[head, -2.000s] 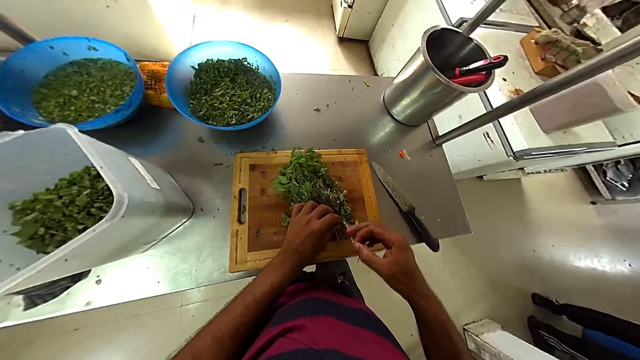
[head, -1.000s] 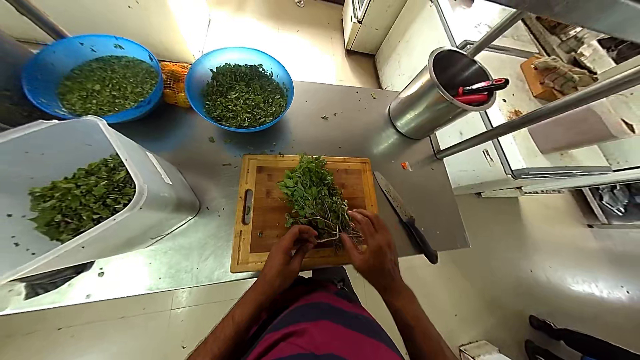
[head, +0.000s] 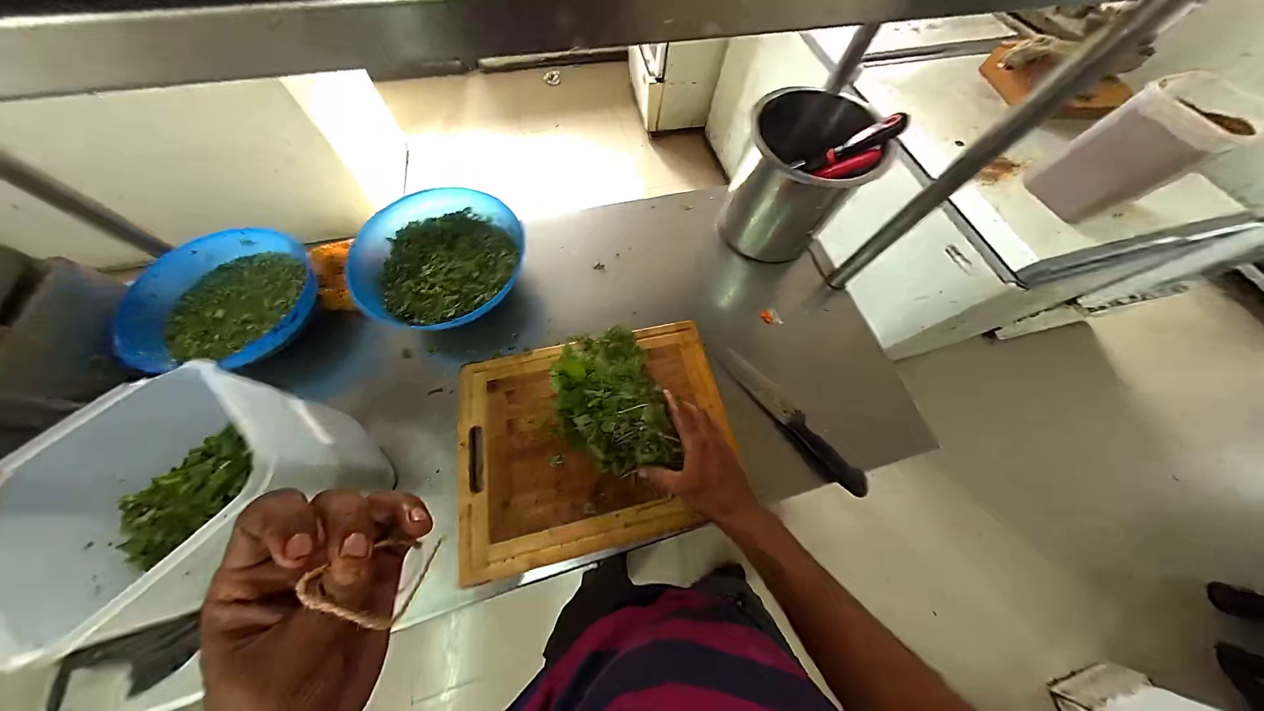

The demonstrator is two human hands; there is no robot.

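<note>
A short loop of natural-fibre twine (head: 346, 618) is pinched in my raised left hand (head: 306, 592), palm side toward me, near the plastic tub. My right hand (head: 699, 459) grips the right side and stem end of a bunch of leafy green herbs (head: 607, 395). The bunch rests on a wooden cutting board (head: 513, 549) with a handle slot on its left. A kitchen knife with a black handle (head: 820, 449) lies on the steel table just right of the board, touched by neither hand.
Two blue plastic bowls (head: 133, 331) of chopped greens stand at the back left. A translucent tub (head: 326, 444) with leaves is at the left. A steel container (head: 765, 212) holds red-and-black-handled tools. A metal post (head: 987, 153) rises at the right; a steel shelf edge (head: 494, 30) crosses above.
My left hand has left the bunch and moved left and up with the twine. My right hand remains at the herbs. The view has tilted up.
</note>
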